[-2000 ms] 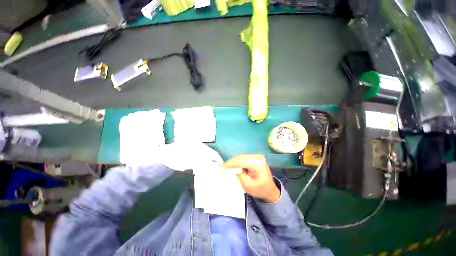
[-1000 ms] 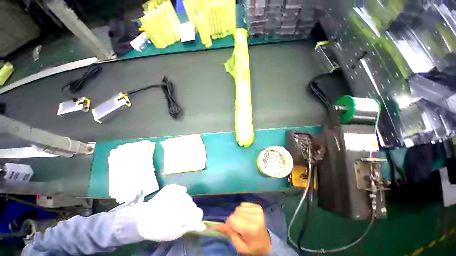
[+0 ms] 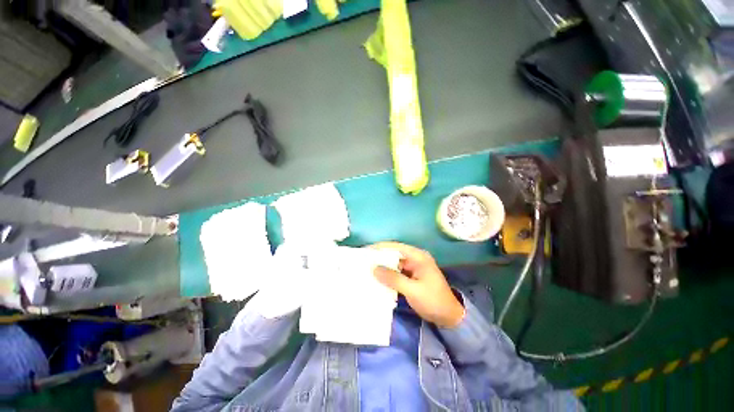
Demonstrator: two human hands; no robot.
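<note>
White sheets (image 3: 348,306) are held in front of my chest, flat and facing up, with slightly uneven edges. My left hand (image 3: 283,282) wears a white glove and holds them at the left side; glove and sheets blend in brightness, so its fingers are hard to make out. My bare right hand (image 3: 418,282) grips their upper right edge, thumb on top. A stack of white sheets (image 3: 233,249) lies on the green mat (image 3: 370,211) at the left. A second stack (image 3: 312,212) lies just right of it, partly behind the glove.
A yellow-green bundle (image 3: 405,105) lies across the belt (image 3: 330,96). Two power supply units (image 3: 177,159) with black cords lie left. A waste cup (image 3: 470,213), iron stand (image 3: 523,179), solder reel (image 3: 632,98) and soldering station (image 3: 595,233) are at the right.
The sheets, seen edge-on low between my hands a second ago, are now raised and lie flat to view. My hands have moved up and closer together. The camera view has shifted.
</note>
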